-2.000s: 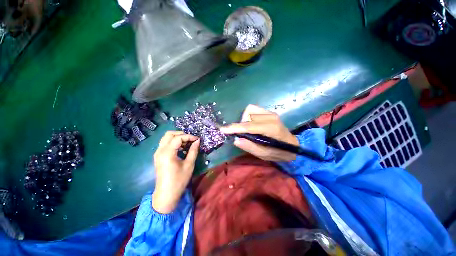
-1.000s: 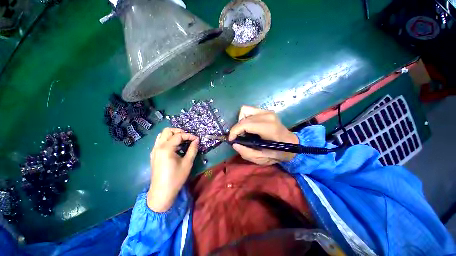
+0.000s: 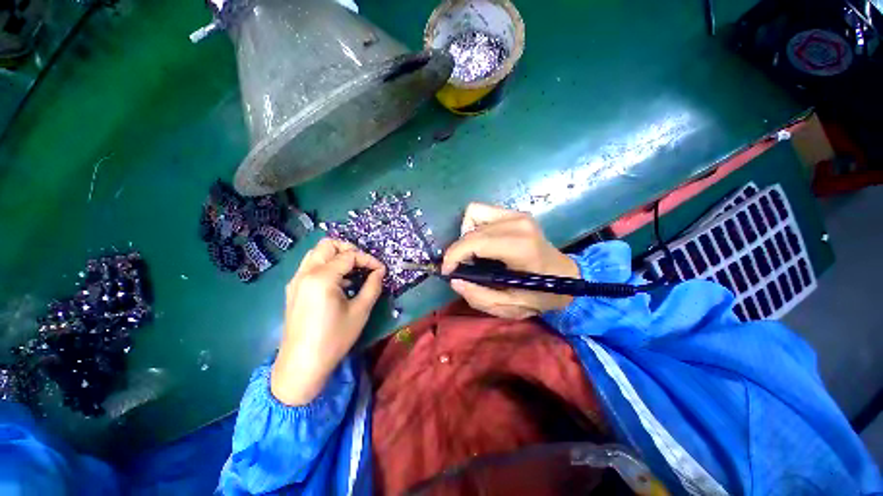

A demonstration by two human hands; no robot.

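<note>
My right hand (image 3: 505,260) grips a black soldering iron (image 3: 542,282) like a pen. Its thin tip points left over the right edge of a glittering silvery-purple batch of components (image 3: 382,232). My left hand (image 3: 329,305) is at the lower left of this batch, thumb and forefinger pinched around a small dark component (image 3: 358,281), mostly hidden by the fingers. The tip and the left fingertips are a short gap apart. The iron's black cord runs right, past my blue sleeve.
A grey translucent hood (image 3: 319,97) stands above the batch, beside a yellow-sided cup (image 3: 471,98) of silvery bits. Dark component pieces (image 3: 242,235) and a larger pile (image 3: 92,325) lie left. A slotted panel (image 3: 750,252) is lower right. A blue sleeve (image 3: 44,455) shows lower left.
The view has shifted slightly, with hood and cup nearer the top left. My left hand has moved a little left. The blue sleeve at lower left has come further into view. Both grips are unchanged.
</note>
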